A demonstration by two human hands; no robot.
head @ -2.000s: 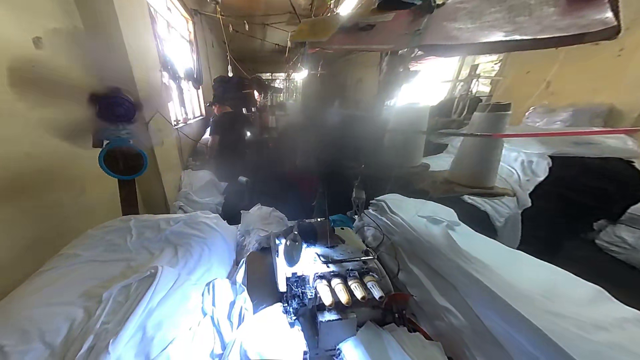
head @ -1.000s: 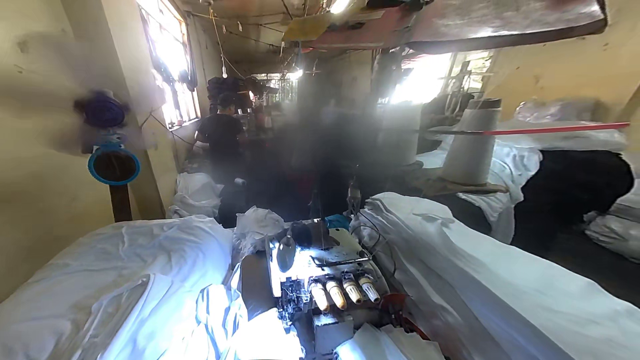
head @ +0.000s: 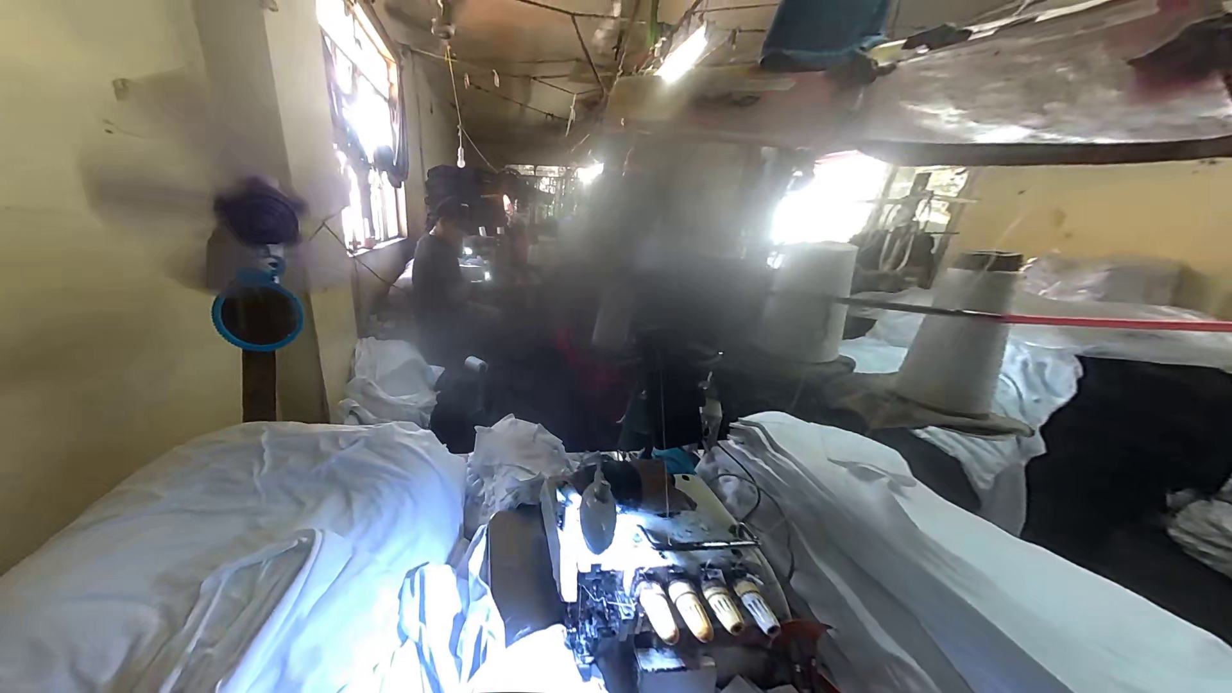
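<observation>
Neither my left hand nor my right hand is in view. At the bottom centre stands an overlock sewing machine [head: 717, 525] with several tension dials [head: 690, 610] in a row and a bright lamp over its needle area. White fabric [head: 525, 664] lies at the machine's lower left, its lower part cut off by the frame. A large heap of white cloth [head: 250, 520] rests to the left of the machine, and another long pile of white cloth [head: 924, 558] to the right.
Thread cones [head: 962, 337] stand behind the right pile, near a red strip [head: 1116, 322]. A wall fan [head: 258, 212] spins at left above a blue-rimmed round object [head: 258, 313]. A person [head: 440, 279] is farther back on the left. A panel [head: 1039, 96] hangs overhead at right.
The person at the back left, seen from behind a second ago, now appears turned more to the side. The cloth piles and machine have not plainly changed.
</observation>
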